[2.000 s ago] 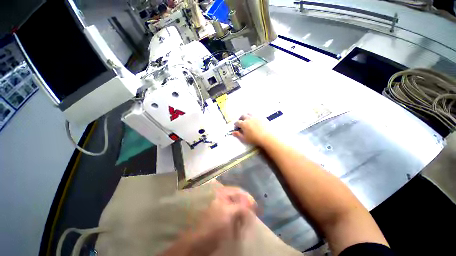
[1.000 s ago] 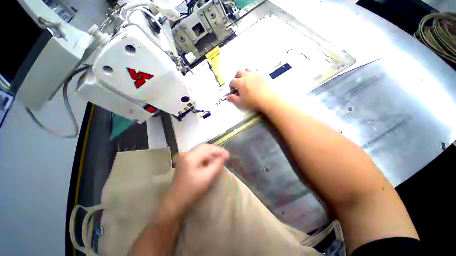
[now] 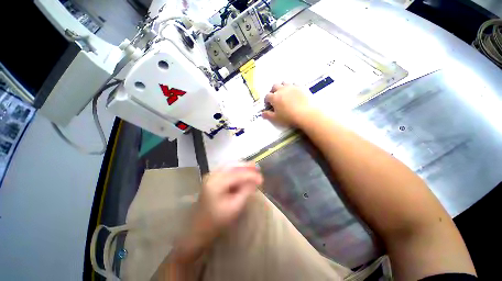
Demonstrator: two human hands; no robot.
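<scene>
The beige bag cloth [image 3: 275, 236] spreads from the lower left over the near table edge, with cord handles [image 3: 104, 249] at its left. My left hand [image 3: 234, 189] is blurred above the cloth, fingers curled; whether it pinches anything cannot be told. My right hand [image 3: 286, 105] rests on the white plate [image 3: 292, 55] right of the needle area [image 3: 228, 130]. Its fingers are bent, with a small dark metallic piece at the fingertips; the grip on it is unclear. The white sewing machine head [image 3: 176, 93] stands left of my right hand.
A yellow strip [image 3: 249, 79] lies beside the head. The clamp plate has a dark slot [image 3: 321, 84] and a clear frame. A shiny metal table [image 3: 435, 142] extends right. Coiled cords [image 3: 490, 41] lie at the far right edge. A screen housing [image 3: 74, 82] stands upper left.
The view has moved closer to the machine since the first frame. My left hand has moved a little up over the cloth, near the plate's front edge. My right hand stays on the plate.
</scene>
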